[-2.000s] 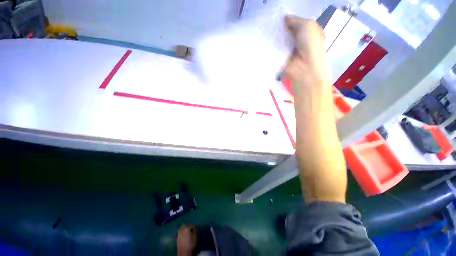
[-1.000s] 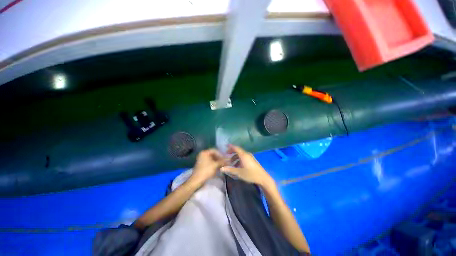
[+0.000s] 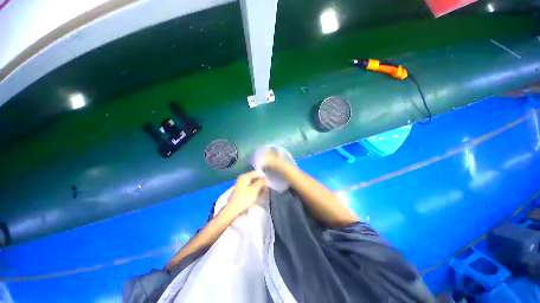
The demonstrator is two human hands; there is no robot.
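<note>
A whitish, clear bag (image 3: 285, 155) is held close to my body at the bench's front edge. My right hand (image 3: 272, 161) is at the bag, its fingers blurred and partly hidden by it. My left hand (image 3: 250, 184) grips the bag's lower left side. One round dark grey dish (image 3: 221, 154) lies on the green surface just left of the bag. Another round dish (image 3: 334, 113) lies farther right and farther back. What is inside the bag cannot be made out.
A shelf post (image 3: 259, 53) stands behind the hands. A black bracket (image 3: 173, 131) lies at left, an orange electric screwdriver (image 3: 385, 68) with black cord at right. A salmon-red tray (image 3: 444, 5) shows at the top edge. Blue stools (image 3: 388, 141) stand on the blue floor.
My right hand has come down from above the white shelf to the bag in front of my body. Since the last earlier frame, it has moved into the bag area, and the bag looks more spread.
</note>
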